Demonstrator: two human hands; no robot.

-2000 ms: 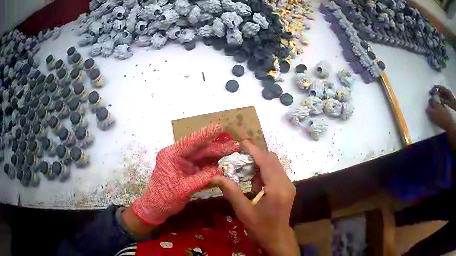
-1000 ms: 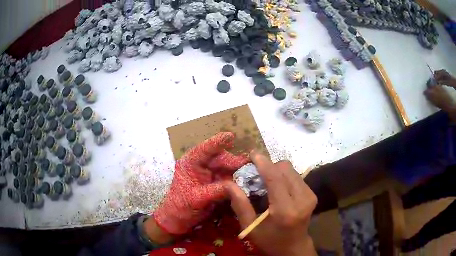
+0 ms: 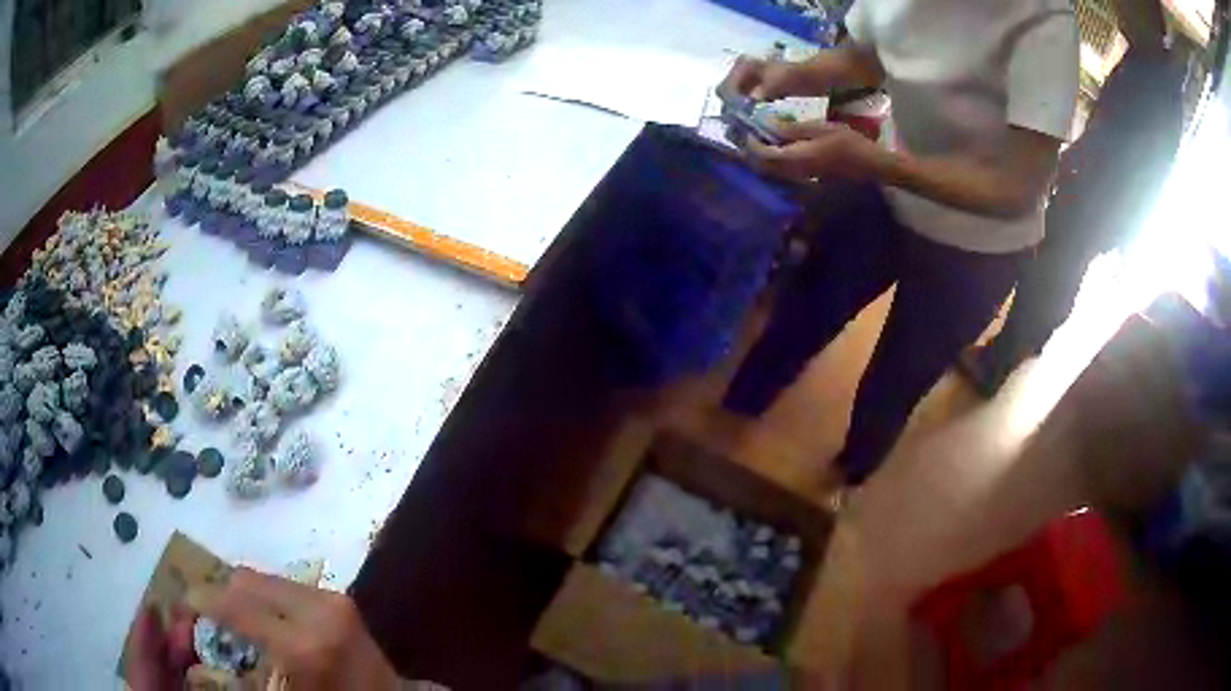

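Observation:
My right hand (image 3: pixel 311 637) is bare, at the lower left over the cardboard pad. Its fingers are closed around a grey lumpy casting (image 3: pixel 223 647). My left hand (image 3: pixel 161 652), in the red-pink glove, is blurred and cut off by the bottom edge. It is close against the casting's left side; whether it grips it is unclear. The brown cardboard pad (image 3: pixel 173 567) shows behind both hands. I cannot make out the wooden stick clearly.
Grey castings (image 3: pixel 54 392), dark discs (image 3: pixel 126 527) and cream-yellow inserts (image 3: pixel 115 263) lie left. A loose cluster (image 3: pixel 290 385) stands nearby. An orange-yellow strip (image 3: pixel 439 247), blue crates (image 3: pixel 682 257), open carton (image 3: pixel 821 540), red stool-like object (image 3: pixel 1033 594) and a person (image 3: pixel 965 122) are right.
The view has swung right, bringing the person, crates and carton into view. My hands have moved to the lower left of the picture, and my left hand is now mostly out of it.

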